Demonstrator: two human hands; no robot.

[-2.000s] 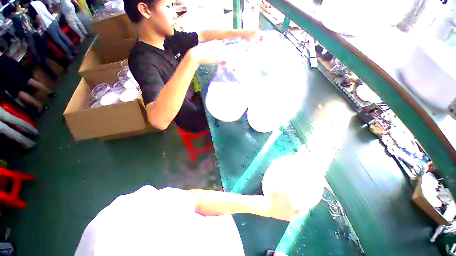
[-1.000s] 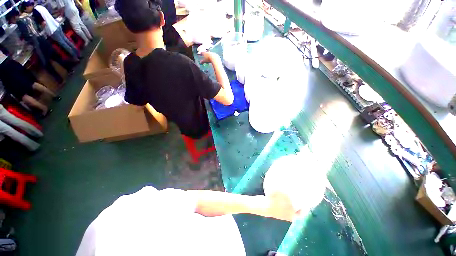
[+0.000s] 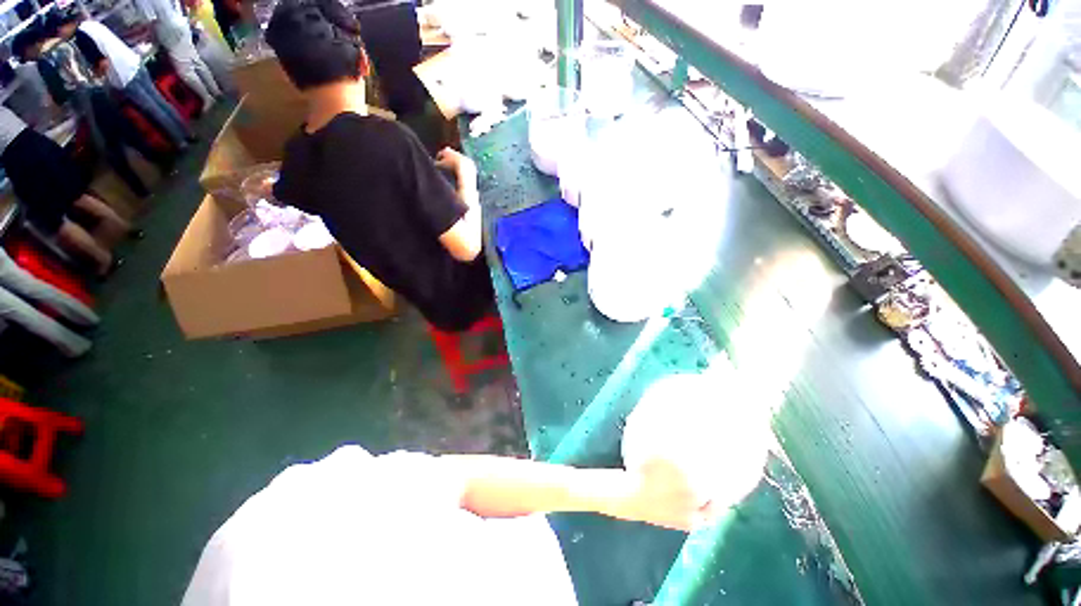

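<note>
My left hand (image 3: 666, 492) reaches in from my white sleeve at the bottom and holds the near side of a glaring white housing (image 3: 693, 432) over the green bench (image 3: 569, 355). Glare hides the housing's clear wall and most of my fingertips. My right hand is not in view. Another large white housing or group of housings (image 3: 646, 225), also washed out by glare, stands farther along the bench. A blue cloth (image 3: 539, 243) lies spread beside it.
A worker in black (image 3: 373, 207) sits on a red stool (image 3: 465, 355) at the left bench edge, one arm at an open carton (image 3: 255, 290) of housings. A green-framed shelf (image 3: 877, 178) runs above cluttered parts and a small box (image 3: 1022, 491) at right.
The neighbouring worker has turned from the bench towards the carton; the housing held in front of them is gone from there and the blue cloth is uncovered. My left hand has barely moved.
</note>
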